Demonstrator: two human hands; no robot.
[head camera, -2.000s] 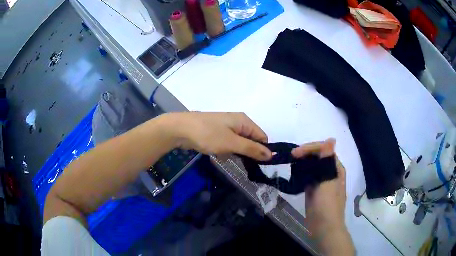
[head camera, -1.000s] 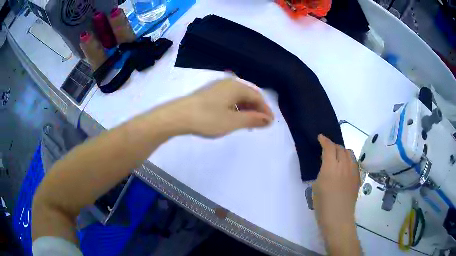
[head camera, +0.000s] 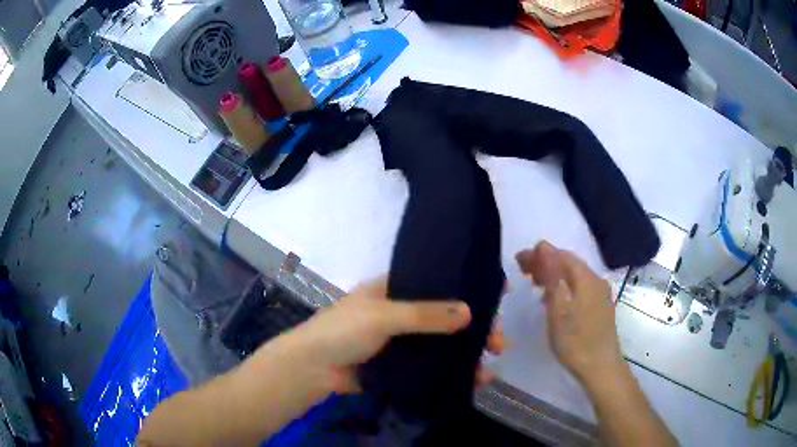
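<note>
My left hand (head camera: 411, 327) holds the near end of a black fabric piece (head camera: 446, 227), thumb on top and fingers under it, at the table's front edge. The piece runs back to the middle of the table. Another black band (head camera: 603, 188) curves from there to the right, its end close to the needle plate (head camera: 651, 292). My right hand (head camera: 568, 301) is just right of the held piece, slightly blurred, fingers bent, with nothing seen in it. The white sewing machine head (head camera: 730, 227) stands at the right.
A crumpled black strip (head camera: 293, 157) lies by the thread cones (head camera: 258, 92) at the upper left. A clear container (head camera: 323, 39) is behind them. Yellow-green snips (head camera: 767, 388) lie at the lower right. An orange bundle (head camera: 581, 30) is at the far edge.
My left hand has taken hold of a black piece and drawn it toward the front edge. My right hand has come off the fabric. The small strip moved from my hands to the cones.
</note>
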